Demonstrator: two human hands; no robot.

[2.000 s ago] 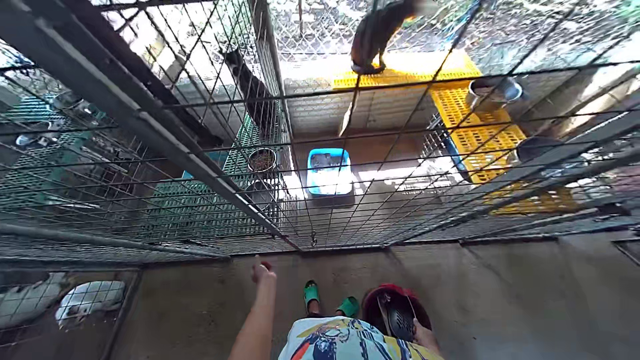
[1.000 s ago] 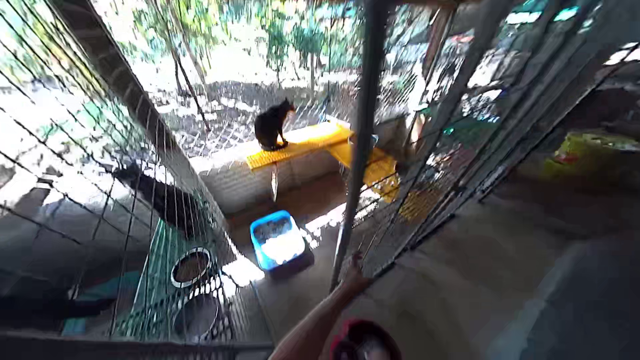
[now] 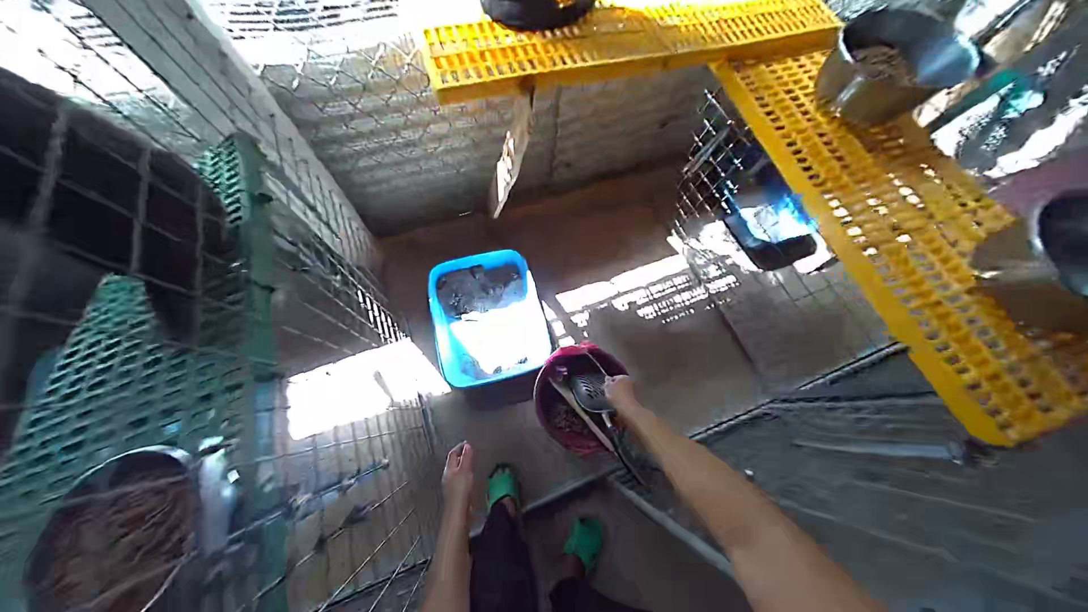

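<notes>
My right hand [image 3: 620, 393] is closed at the rim of a dark red bucket [image 3: 548, 414], apparently on its handle. A slotted metal scoop [image 3: 588, 391] and a long pale handle lie inside the bucket, over some dark contents. To the left, my left hand [image 3: 458, 461] hangs near the wire mesh with nothing seen in it; how far its fingers are apart is unclear. A blue plastic litter tray [image 3: 448, 330], partly in bright sun and holding dark grey litter, stands on the floor just beyond the bucket.
Yellow slatted plastic shelves [image 3: 850, 191] run across the back and right, with metal bowls [image 3: 875, 72] on them and a dark animal [image 3: 537, 12] on top. A green slatted shelf [image 3: 93, 374] with a food bowl [image 3: 119, 527] is behind mesh at left. Another tray [image 3: 769, 238] stands below the yellow shelf.
The view has moved into the enclosure from outside its mesh. My left hand, earlier reaching toward the mesh, is now lower beside it. The bucket is now near the blue tray.
</notes>
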